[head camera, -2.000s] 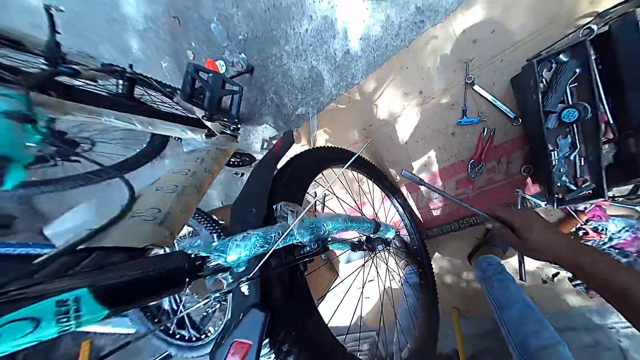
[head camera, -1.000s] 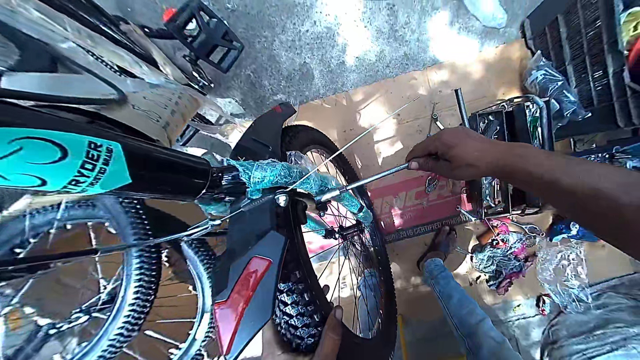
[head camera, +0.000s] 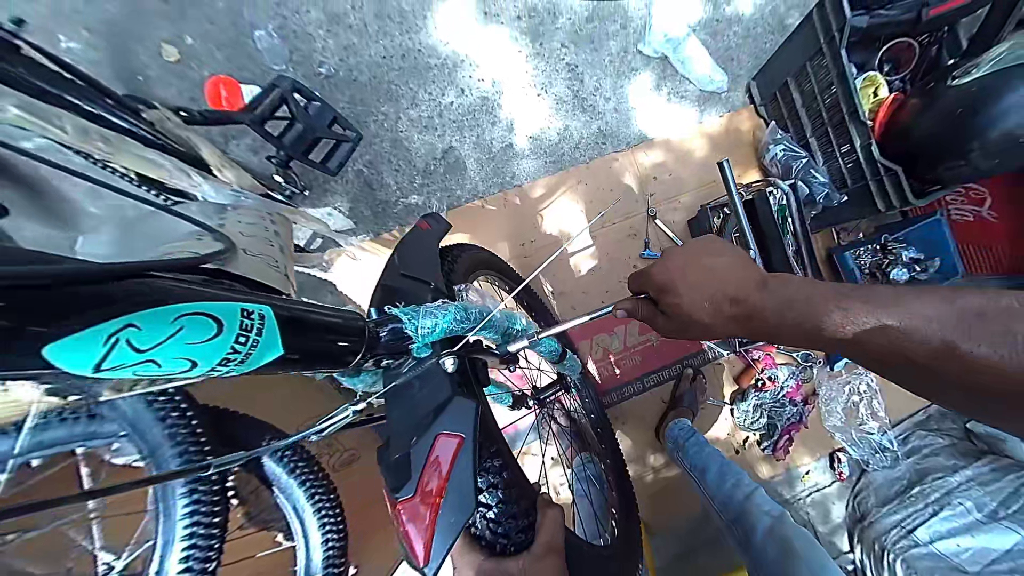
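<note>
My right hand (head camera: 692, 292) is closed around the handle of a long metal wrench (head camera: 572, 322), whose far end meets the fork area beside the mudguard. My left hand (head camera: 528, 540), at the bottom, grips the knobbly bicycle tyre (head camera: 502, 508). A black mudguard with a red reflector (head camera: 436, 488) sits over the wheel. The fork (head camera: 464, 320) is wrapped in teal plastic net. A thin cable (head camera: 552, 260) sticks out past the fork. The black frame tube (head camera: 320, 336) with a teal decal lies at the left.
Cardboard (head camera: 624, 184) covers the ground, with a blue-handled tool (head camera: 650, 252) on it. A toolbox (head camera: 768, 224), a black crate (head camera: 816, 104) and a blue tray of small parts (head camera: 948, 240) stand right. A rag (head camera: 772, 408) lies near the foot (head camera: 684, 400). Another pedal (head camera: 304, 124) juts out upper left.
My right hand has brought the wrench from over the cardboard to the fork area. My left hand has come into view at the tyre. The view has shifted.
</note>
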